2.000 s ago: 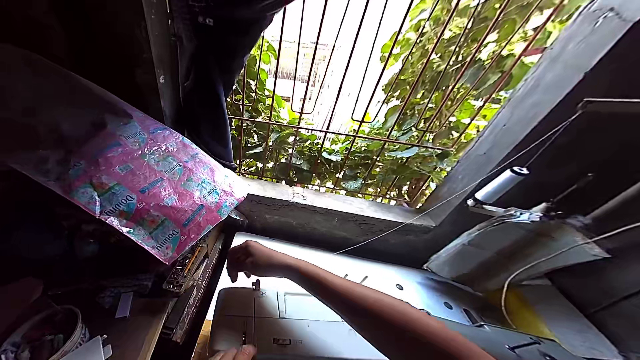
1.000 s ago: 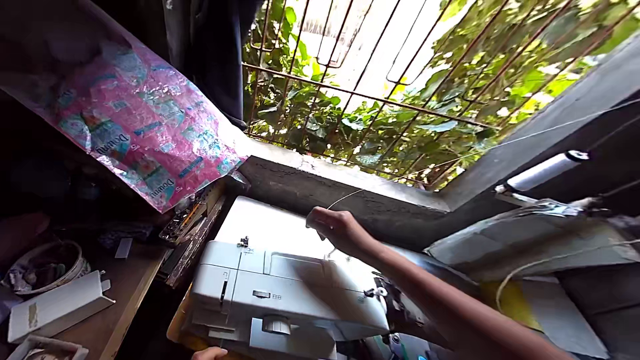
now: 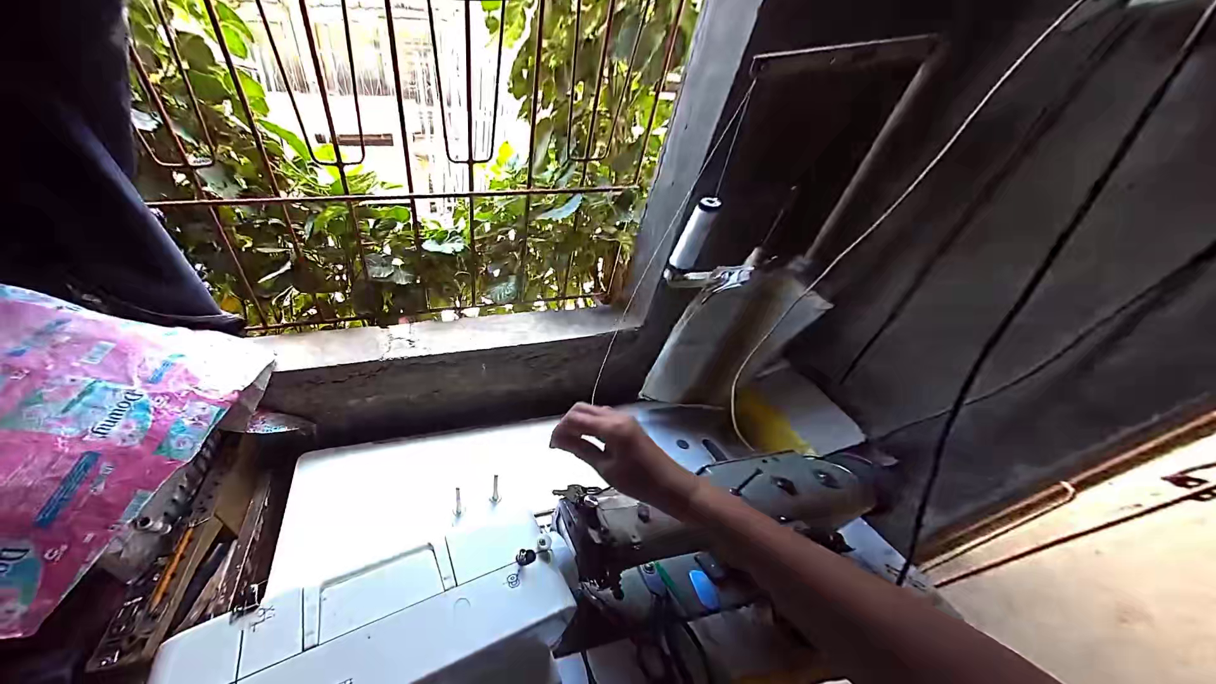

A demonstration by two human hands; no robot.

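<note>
My right hand (image 3: 608, 442) is raised over the back of the work surface, thumb and fingertips pinched together. A thin white thread (image 3: 622, 328) runs down into these fingers from a metal arm (image 3: 845, 55) above the thread spool (image 3: 695, 234). Below and left of the hand lies the white sewing machine (image 3: 408, 608), two thin spool pins (image 3: 494, 489) upright on it. Under my forearm stands a second, darker sewing machine (image 3: 798, 489), partly covered by the arm. My left hand is out of view.
A barred window with a concrete sill (image 3: 456, 334) is behind the machines. At left, a pink printed plastic sheet (image 3: 85, 418) hangs beside a cluttered wooden tray (image 3: 190, 570). Dark and pale cables (image 3: 988, 351) hang at right, near a yellow and grey cloth or bag (image 3: 774, 418).
My right hand has moved right, from above the white sewing machine to beside the darker one. My left hand, at the bottom edge before, has gone out of view. The view has swung right.
</note>
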